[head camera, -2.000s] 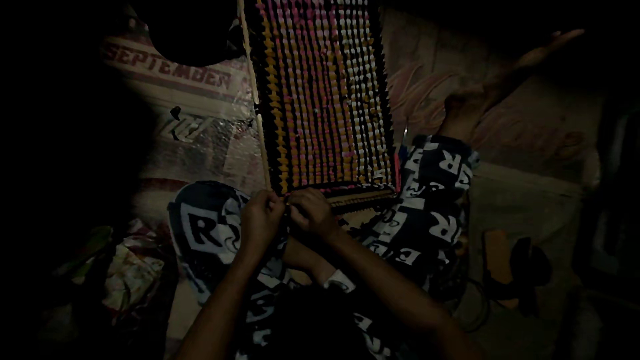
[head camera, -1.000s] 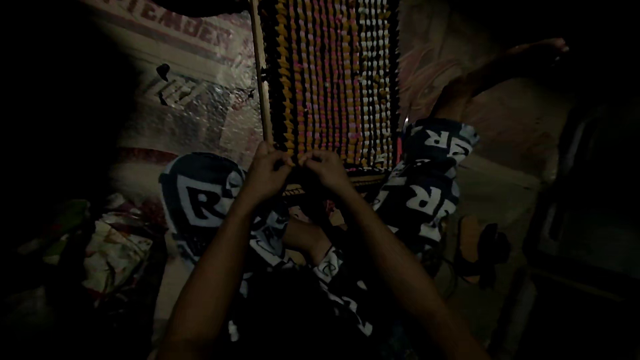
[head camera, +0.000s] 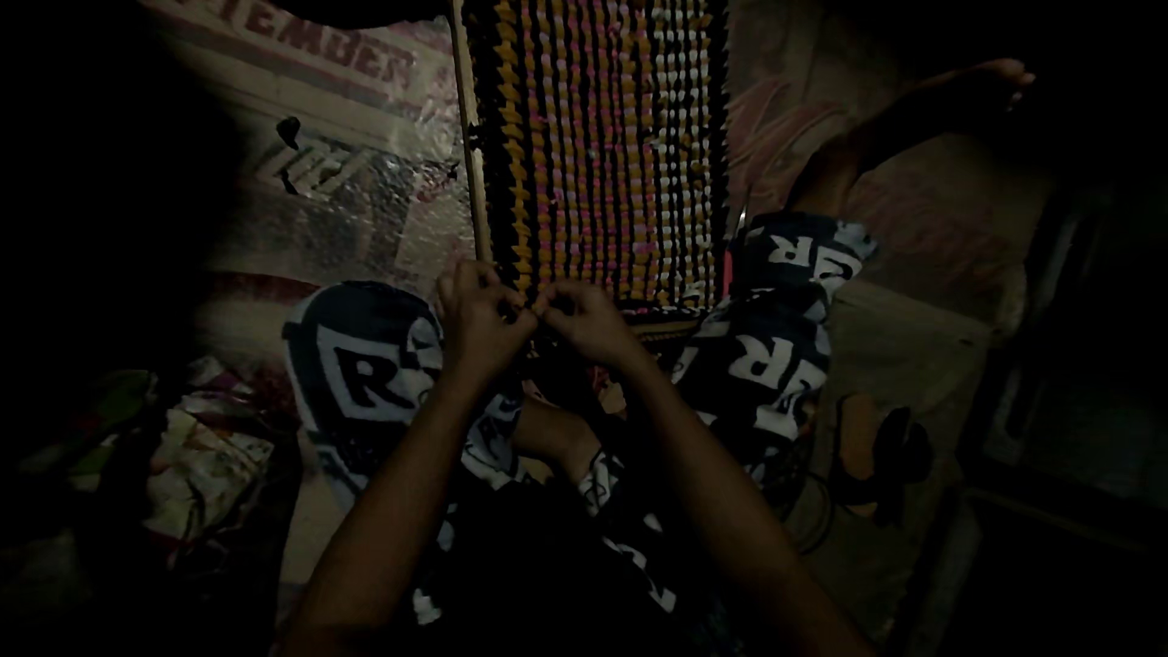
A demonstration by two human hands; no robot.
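Note:
A woven mat of fabric strips (head camera: 593, 155), striped in black, orange, pink and white, lies on a wooden frame (head camera: 473, 155) between my legs. My left hand (head camera: 484, 319) is at the near left corner of the mat, thumb and fingertips pinched together. Beside it my right hand (head camera: 584, 319) also pinches at the same corner, its fingertips almost touching those of the left. Something small and dark seems to lie between the fingertips, but the dim light hides what it is. Dark strands hang below the hands.
My patterned trouser legs flank the mat. A printed plastic sheet (head camera: 365, 210) bearing writing covers the floor. Crumpled cloth or bags (head camera: 205, 465) lie at the left. A sandal (head camera: 858, 447) and a dark cable (head camera: 817, 520) are at the right, near a dark boxy object (head camera: 1058, 520).
Both hands remain close together at the near left corner of the mat, with slight shifts of the fingers. The view has moved since the earliest frame.

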